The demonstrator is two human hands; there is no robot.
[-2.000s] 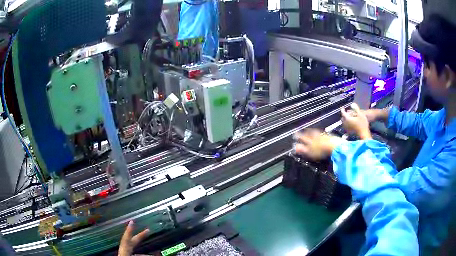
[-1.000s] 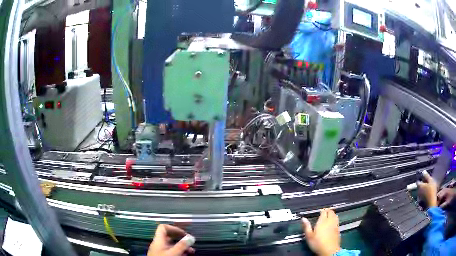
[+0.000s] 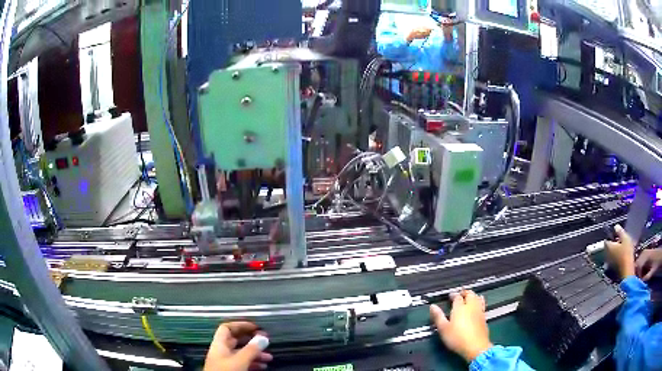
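Observation:
My left hand (image 3: 236,349) is at the bottom edge, left of centre, fingers curled, with a white cover on one fingertip; whether it holds anything small I cannot tell. My right hand (image 3: 464,324) is right of centre, fingers spread and empty, over the bench side of the rail. Between them, at the bottom edge, a green label (image 3: 332,368) and a sliver of the parts tray with silvery rings (image 3: 398,369) show; the rest is cut off. The stack of black plates (image 3: 573,297) stands to the right of my right hand, apart from it.
The near silver rail (image 3: 239,319) runs behind my left hand, with a yellow hose (image 3: 156,337) hanging from it. A white sheet (image 3: 35,353) lies at far left beside a slanted grey post (image 3: 45,290). A neighbour's hand (image 3: 619,253) is beside the stack.
My view has swung left from the neighbour. My right hand has come away from the black stack towards the front of me. Over the last second both hands have stayed in nearly the same pose.

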